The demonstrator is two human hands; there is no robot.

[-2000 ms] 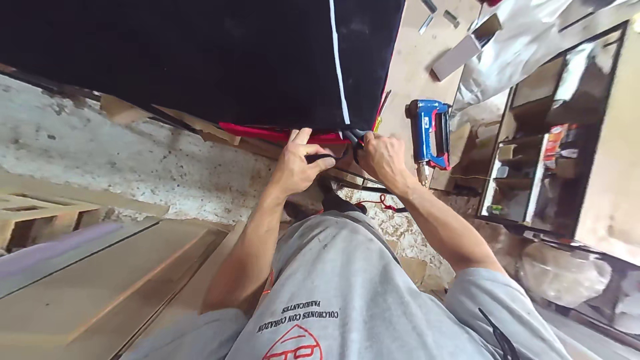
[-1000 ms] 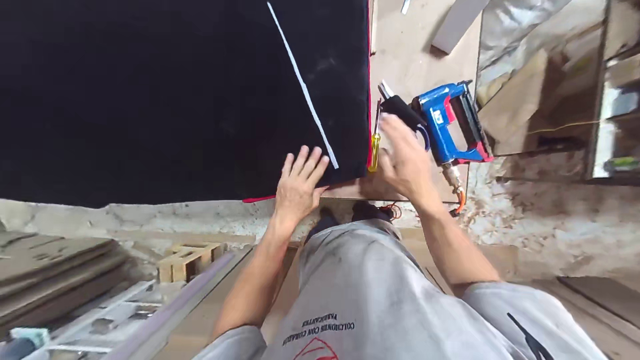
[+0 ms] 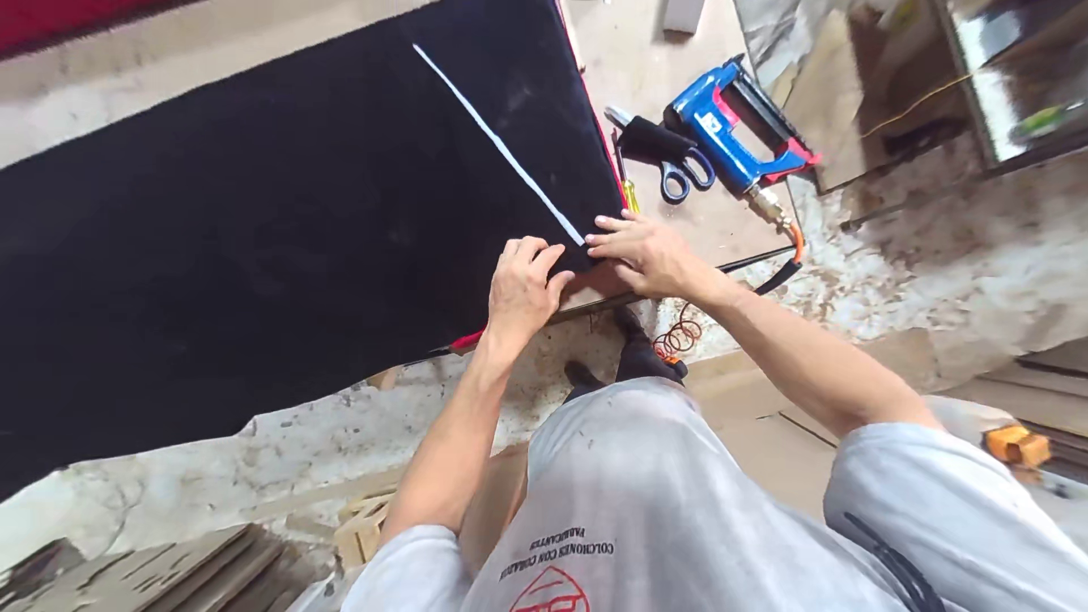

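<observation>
Black fabric (image 3: pixel 280 229) with a white line (image 3: pixel 510 157) across it covers most of the table, and red material (image 3: pixel 599 119) shows along its right edge. My left hand (image 3: pixel 524 293) rests on the fabric near its front corner, thumb apart from the fingers. Across the lower end of the white line, my right hand (image 3: pixel 650 255) touches the same corner with its fingertips. Just beyond it lies a screwdriver with a yellow handle (image 3: pixel 629 194). Scissors with dark blue handles (image 3: pixel 687 176), partly under something black (image 3: pixel 653 140), lie beside a blue pneumatic stapler (image 3: pixel 735 127).
An orange air hose (image 3: pixel 797 242) runs from the stapler over the table's edge, and a coiled orange cord (image 3: pixel 677 334) hangs below. A grey block (image 3: pixel 682 15) sits at the far side. Stacked boards (image 3: pixel 170 569) and a wooden piece (image 3: pixel 361 527) are at lower left.
Two seconds ago both hands were at the fabric's front edge, the right around a dark-handled tool. It holds nothing now, and scissors lie by the stapler. Since one second ago it has moved to the corner.
</observation>
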